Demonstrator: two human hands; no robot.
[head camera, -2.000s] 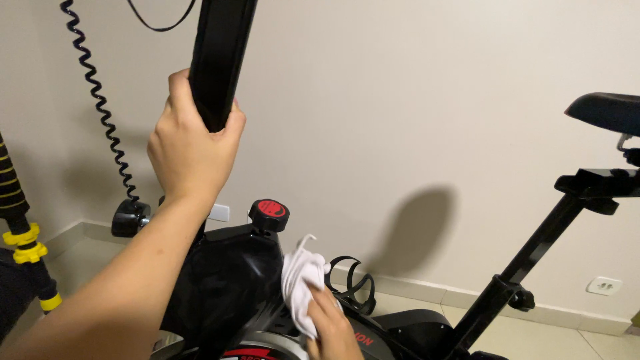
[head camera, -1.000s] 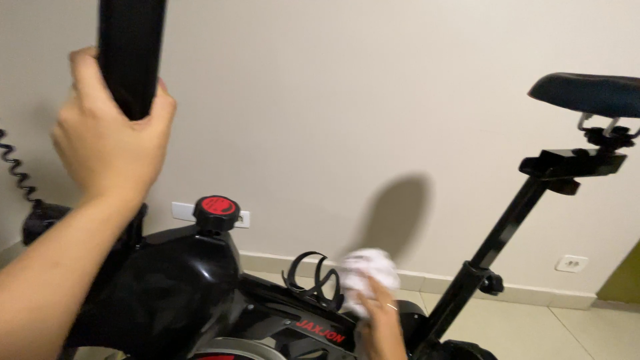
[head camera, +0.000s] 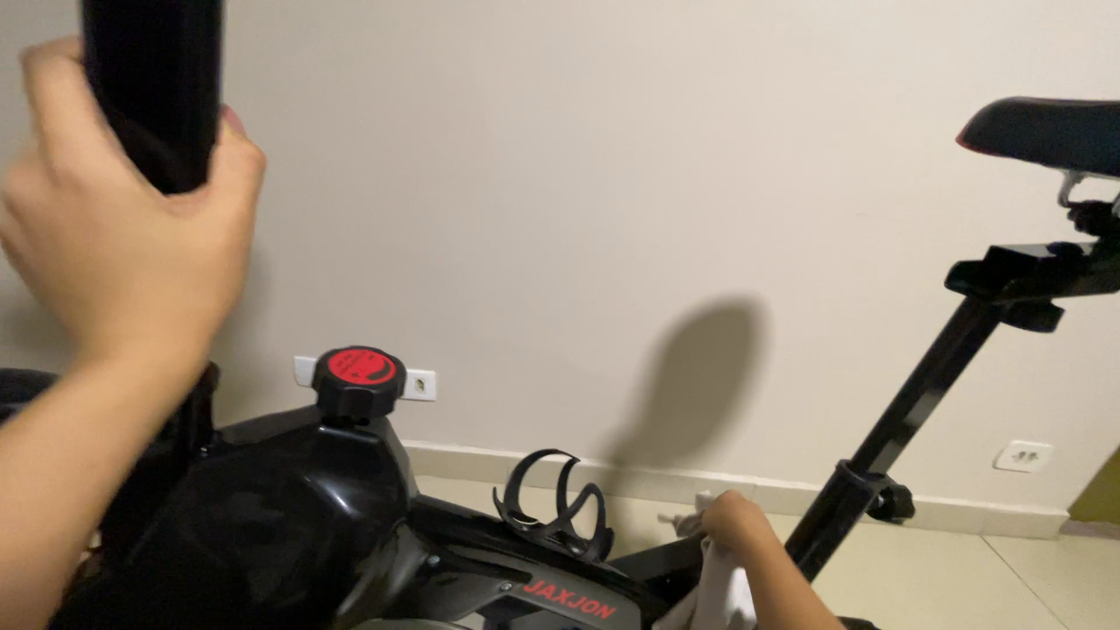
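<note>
My left hand (head camera: 131, 219) is wrapped around a black upright post (head camera: 153, 87) of an exercise bike at the upper left. Low at the right of centre, my right hand (head camera: 739, 534) holds a white cloth (head camera: 722, 586) against the bike's black frame, in front of the seat post (head camera: 910, 402). To the left of the cloth is a black bottle cage (head camera: 560, 516) on the frame. A black knob with a red top (head camera: 359, 381) stands above the glossy black front cover (head camera: 289, 507). Part of the cloth lies beyond the lower edge.
The black saddle (head camera: 1050, 136) and its slider bracket (head camera: 1032, 271) stick out at the right, with an adjustment knob (head camera: 892, 503) lower on the post. Behind the bike are a beige wall (head camera: 560, 175), wall sockets (head camera: 1024, 456) and a tiled floor (head camera: 919, 560).
My right hand and the cloth have moved along the frame from beside the front cover, past the bottle cage, towards the seat post. My left hand still grips the post. The view has shifted right.
</note>
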